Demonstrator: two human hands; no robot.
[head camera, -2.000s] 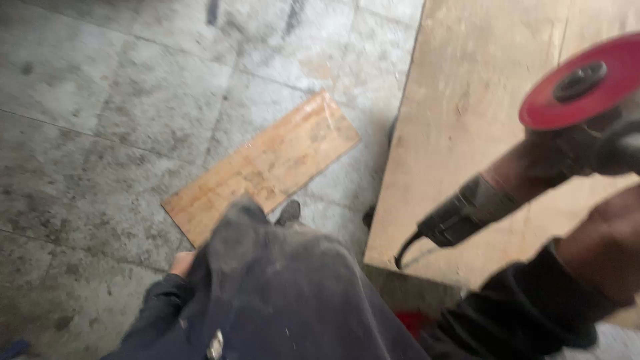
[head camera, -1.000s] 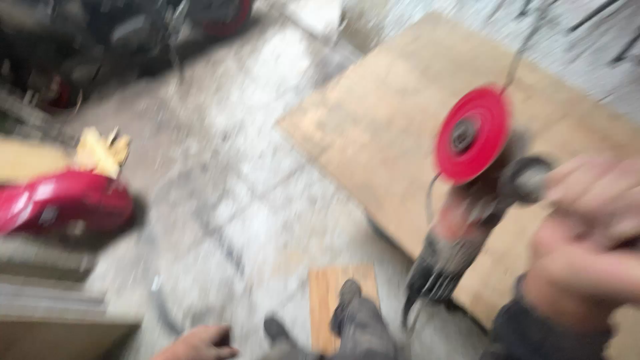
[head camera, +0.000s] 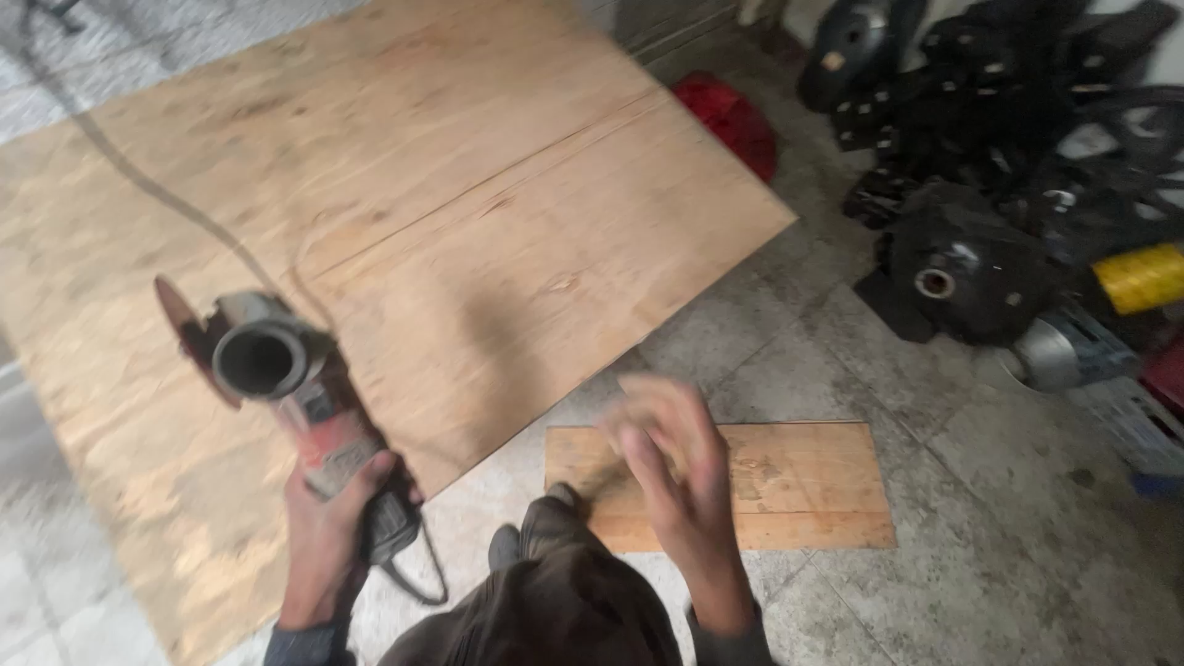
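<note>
My left hand (head camera: 338, 527) grips the body of an angle grinder (head camera: 328, 425), its thumb across the rear part of the housing. The grinder has a dust-port-like round opening facing up and a reddish disc (head camera: 190, 342) on its left side. It is over the near part of a large plywood sheet (head camera: 481, 203), and its cord loops below the handle. My right hand (head camera: 680, 472) is blurred, with fingers apart and curled and nothing visible in it, above a smaller wooden board (head camera: 805, 481) on the floor.
A cable (head camera: 157, 190) runs across the plywood at the left. Past its right corner lies a red object (head camera: 731, 120). Black machine parts (head camera: 971, 259), a yellow roll (head camera: 1142, 277) and a metal cylinder (head camera: 1045, 351) are on the tiled floor (head camera: 962, 555) at the right.
The grinder, on the right side by the right hand earlier, is now in my left hand. My right hand is off it. The view has turned strongly.
</note>
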